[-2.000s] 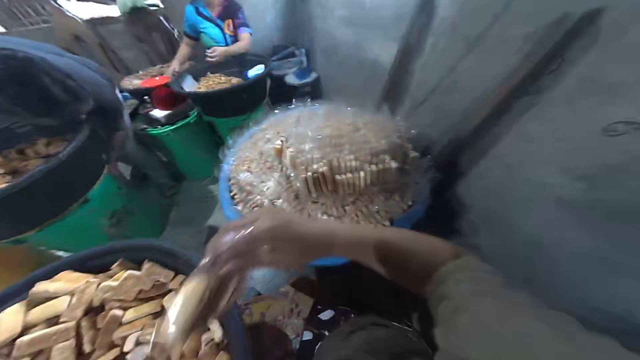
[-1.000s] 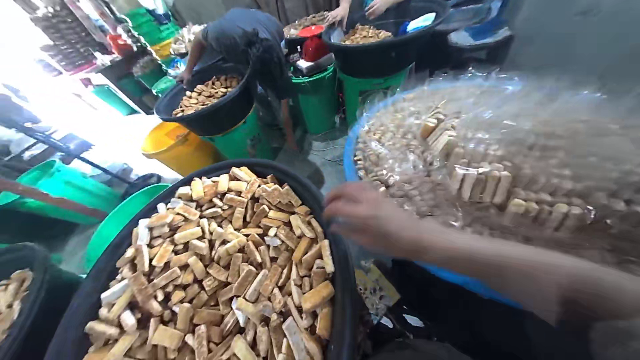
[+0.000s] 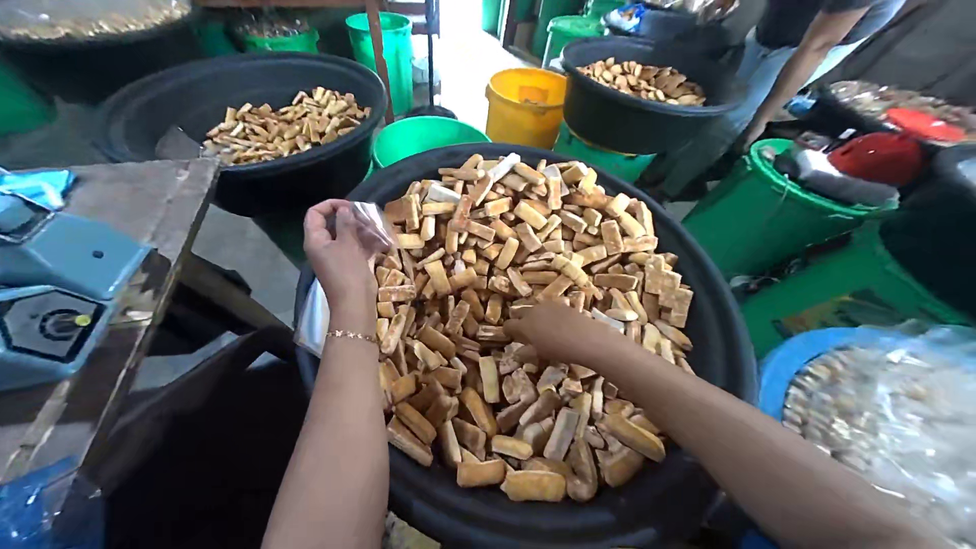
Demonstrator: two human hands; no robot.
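Note:
A wide black tub (image 3: 720, 343) heaped with rectangular baked biscuit pieces (image 3: 534, 484) stands in front of me. Over the tub's left side is my left hand (image 3: 339, 240), with a thin bracelet at the wrist and a clear plastic bag (image 3: 374, 227) pinched between thumb and fingers. My right hand (image 3: 545, 329) reaches down among the pieces at the middle of the heap; its fingertips are hidden, so what it grasps does not show.
To the left, a worn wooden table (image 3: 164, 198) bears a blue-grey device (image 3: 61, 252). A second black tub (image 3: 358, 137) of pieces stands behind it. At right are a blue tub (image 3: 785, 358) of bagged pieces and green buckets (image 3: 770, 206). A person's arm (image 3: 801, 69) hangs at upper right.
The view has swung left. My right hand, earlier by the tub's right rim, is now in the heap. My left hand with the plastic bag has come into sight.

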